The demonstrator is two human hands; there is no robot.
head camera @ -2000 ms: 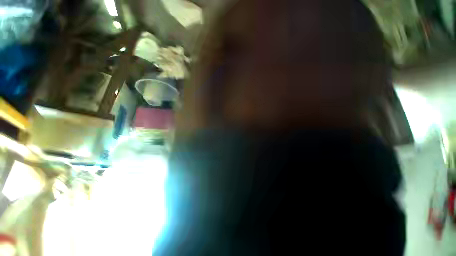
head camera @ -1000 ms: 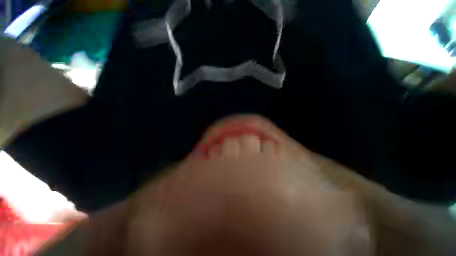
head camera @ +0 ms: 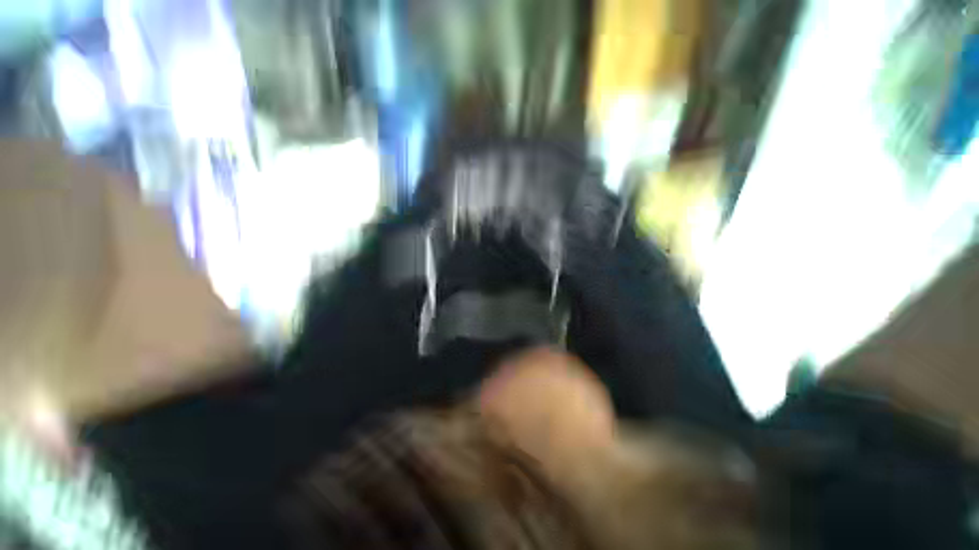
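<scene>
The view is strongly blurred. A person's dark top [head camera: 655, 333] fills the lower middle, with a pale angular outline on it. Part of the person's head [head camera: 548, 408] shows at the bottom centre. A bare arm [head camera: 129, 290] is raised at the left edge and another bare arm [head camera: 923, 344] at the right edge; both are cut off by the picture's rim. No hand can be made out. Whose arms these are is not certain. No cloth piece or tool in a hand is visible.
A bright white surface [head camera: 794, 226] slants down at the right. White glare and bluish streaks [head camera: 204, 129] lie at the upper left. A blurred yellow thing [head camera: 639, 54] is at the top, right of centre. A blue patch [head camera: 964, 97] shows at the upper right edge.
The camera's view has swung. The dark top and its pale outline now sit lower and look smaller, more blurred background shows above, and bare arms show at both sides.
</scene>
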